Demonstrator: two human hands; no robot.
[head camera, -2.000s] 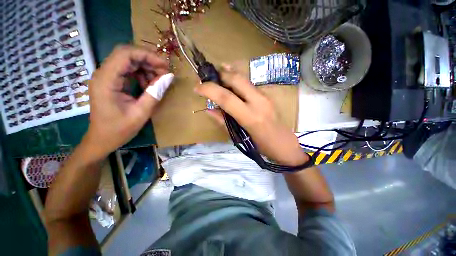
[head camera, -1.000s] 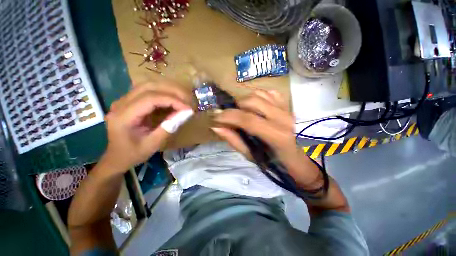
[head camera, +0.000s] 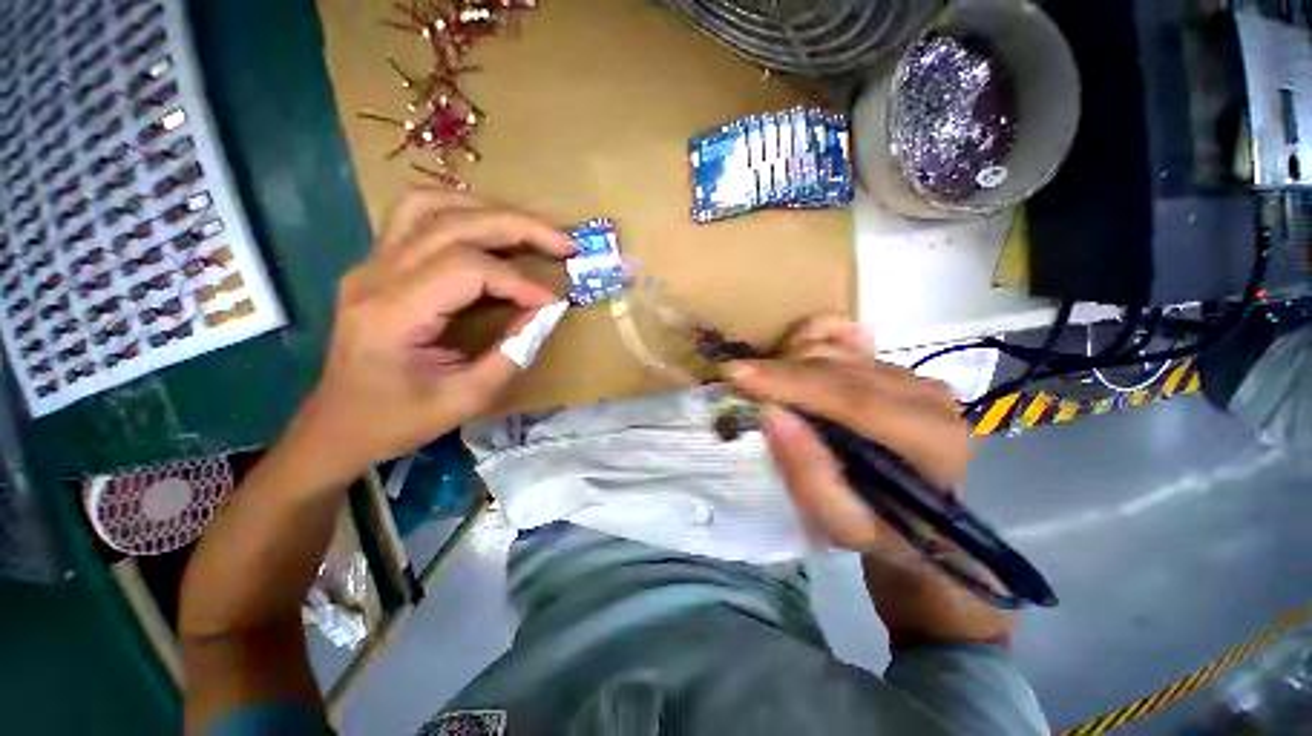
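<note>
A small blue circuit board (head camera: 596, 263) lies on the brown cardboard at the fingertips of my left hand (head camera: 432, 316), which has a white wrap on one fingertip. Whether a red lead is between those fingers cannot be seen. My right hand (head camera: 863, 417) grips the black soldering iron (head camera: 734, 348). Its blurred tip and the pale curved feed tube (head camera: 633, 338) point at the board's right side. A row of several blue boards (head camera: 773, 164) lies on the cardboard further right. Red leads (head camera: 440, 121) lie in a loose pile at the upper left.
A round tub (head camera: 1043, 144) with silver shreds stands right of the board row. Coiled metal rings (head camera: 820, 32) are at the top. A white sheet (head camera: 187, 273) with rows of small dark pieces lies left. A dark box (head camera: 1209, 237) with cables is at the right.
My left fingers have come to the single board's left edge. My right hand has moved right and down with the iron, whose tip now points at the board.
</note>
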